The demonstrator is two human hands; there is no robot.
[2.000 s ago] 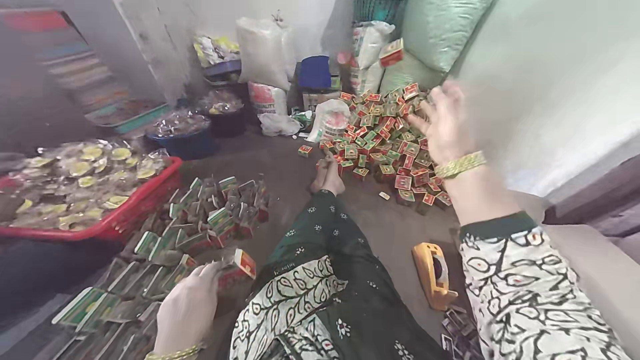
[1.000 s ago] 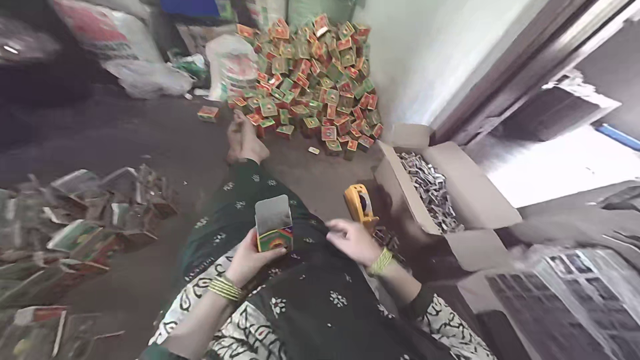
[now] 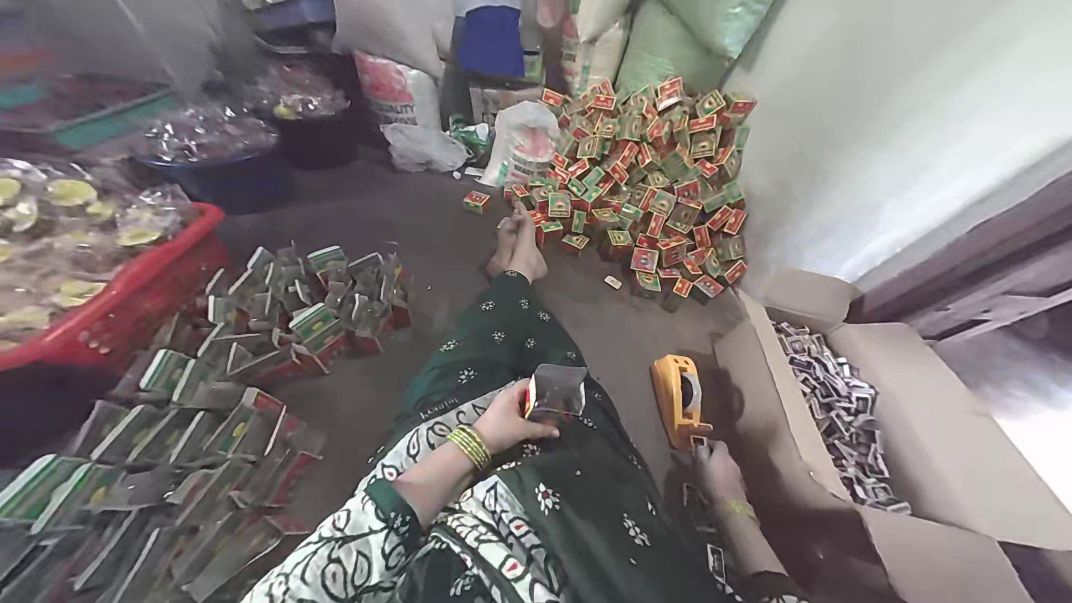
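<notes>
My left hand (image 3: 505,421) holds a small cardboard box (image 3: 556,394) over my lap, its top flap standing up and its mouth open. My right hand (image 3: 718,473) is low on the right, just below an orange tape dispenser (image 3: 675,400), at small dark-and-white pieces (image 3: 716,563) on the floor. Whether its fingers grip a piece is unclear. Rows of open small boxes (image 3: 159,427) stand on the floor to the left. A large heap of closed red and green boxes (image 3: 645,188) lies beyond my feet.
On the right a cardboard carton (image 3: 775,410) contains many small dark-and-white pieces. A red basket (image 3: 159,260) of clear-wrapped items is at the left, with a blue tub (image 3: 226,176) behind it. Sacks (image 3: 402,88) line the back, beside a pale wall (image 3: 913,126).
My left hand has brought a box from the left rows to over my lap. My right hand was raised near the heap, then above my thigh, and is now down beside the tape dispenser.
</notes>
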